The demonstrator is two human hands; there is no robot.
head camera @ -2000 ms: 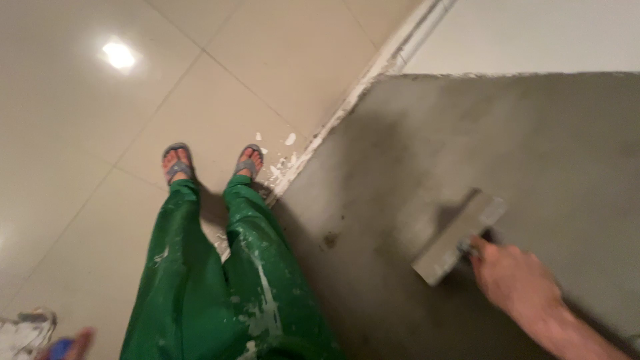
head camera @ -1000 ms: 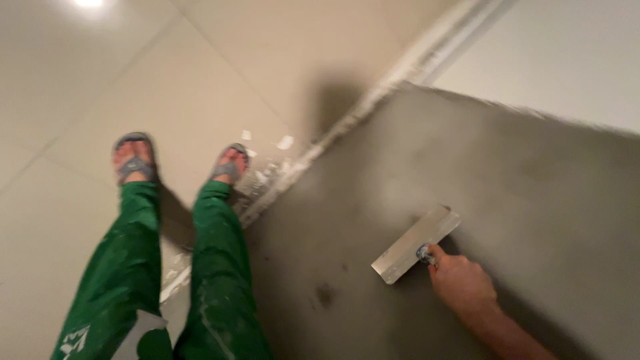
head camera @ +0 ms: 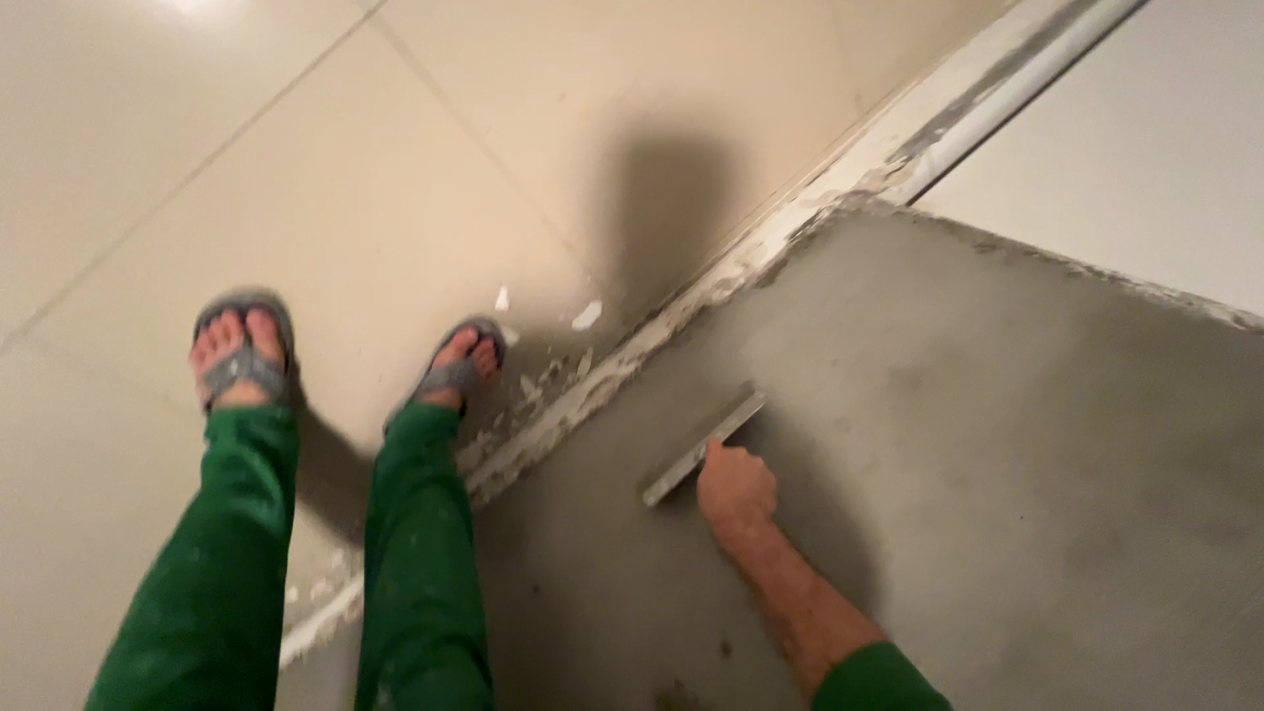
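Observation:
My right hand (head camera: 738, 486) is closed around the handle of a wide-bladed plastering knife (head camera: 703, 449). The blade lies slantwise against a wall patch coated in grey plaster (head camera: 987, 444), close to the patch's left edge. The handle is mostly hidden by my fingers. A rough, whitish strip (head camera: 632, 355) runs diagonally along the foot of the wall, left of the blade. Above the grey coat is a smooth white surface (head camera: 1116, 158), and the border between them is ragged. My left hand is out of the picture.
Large beige floor tiles (head camera: 395, 178) spread across the left side. My feet in grey flip-flops (head camera: 245, 370) stand on them beside the strip, below green trousers (head camera: 425, 563). White flakes (head camera: 587, 315) lie on the floor near my right foot.
The knife in my right hand has moved over the grey plaster toward the whitish strip, its blade now seen more edge-on. My left hand, partly visible two seconds ago at lower left, has left the view.

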